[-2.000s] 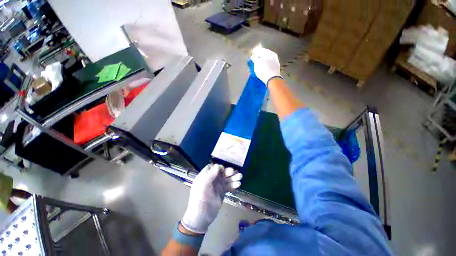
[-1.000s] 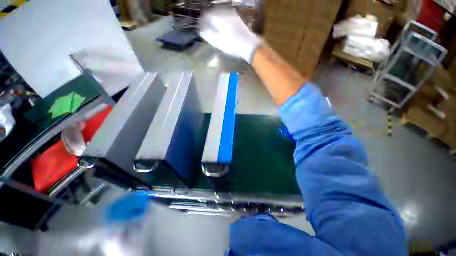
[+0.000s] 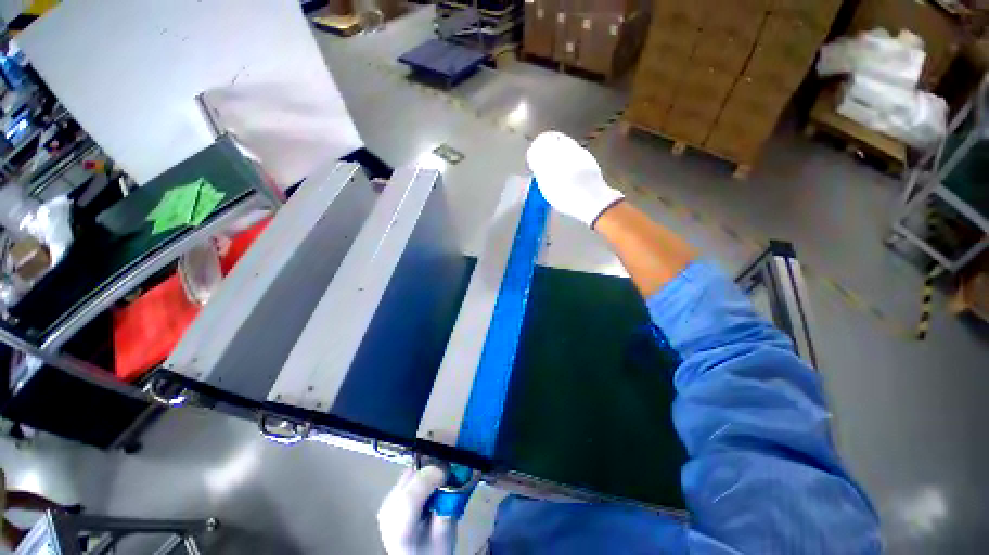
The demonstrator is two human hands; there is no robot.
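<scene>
Three silver-grey chassis stand on edge on the green-topped trolley (image 3: 591, 401): a left one (image 3: 266, 287), a middle one (image 3: 358, 287) and a right one (image 3: 466, 347). Bright blue protective film (image 3: 504, 336) runs along the right one's upper right edge. My right hand (image 3: 569, 179), white-gloved, is closed at the film's far end; its fingertips are hidden. My left hand (image 3: 414, 515), cut off by the bottom edge, has curled fingers at the right chassis's front handle (image 3: 461, 477). Blue film shows beside them; what they hold is unclear.
At left stand a green-topped bench (image 3: 119, 239) with green sheets and a red surface (image 3: 146, 325) below. A white panel (image 3: 195, 76) rises behind. Stacked cartons (image 3: 716, 76) and a blue platform (image 3: 442, 60) stand ahead. A metal frame (image 3: 797, 298) is at right.
My right hand has come back down to the right chassis's far end. My left hand has moved from the lower left to that chassis's front. The view has shifted.
</scene>
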